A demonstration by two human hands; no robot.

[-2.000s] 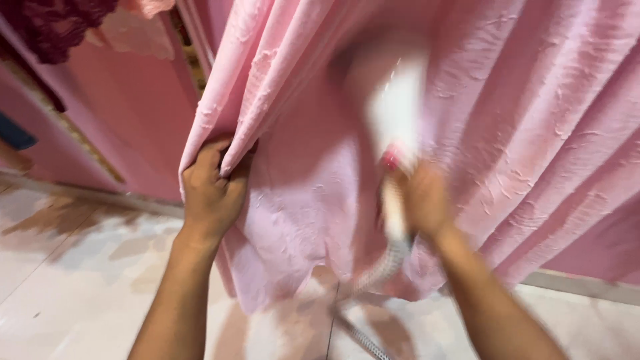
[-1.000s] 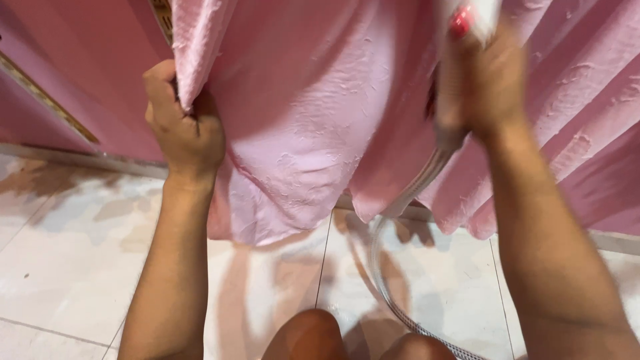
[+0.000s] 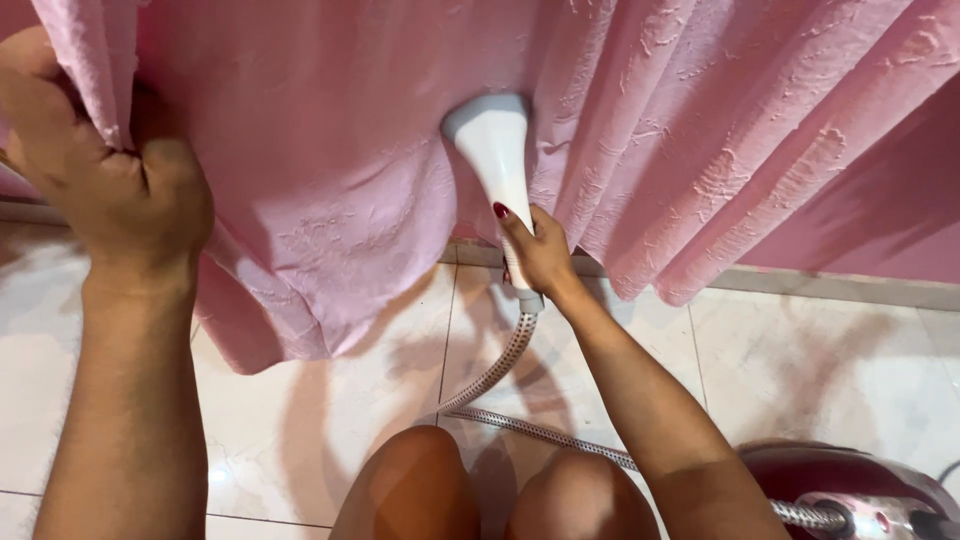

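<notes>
Pink textured fabric [image 3: 315, 135] hangs in folds across the upper view, its lower edge just above the floor. At the upper left, my left hand [image 3: 112, 157] grips a gathered edge of it and holds it out. My right hand [image 3: 541, 251] is closed round the handle of a white garment steamer head [image 3: 491, 146], near the middle. The steamer's wide end is up against the fabric; whether it touches cannot be told. From the handle's base a braided hose [image 3: 502, 364] runs down, bends sharply and passes right, behind my right forearm.
A dark red steamer base [image 3: 832, 480] with a hose fitting stands on the floor at the lower right. Pale floor tiles [image 3: 360, 420] meet a pink wall [image 3: 862, 187] along a skirting [image 3: 840, 289]. My bent knees show at the bottom centre.
The steamer head, cut off by the upper edge a second ago, is now lower and nearer the middle, in my right hand. My left hand keeps its grip on the fabric. The steamer base has come into view.
</notes>
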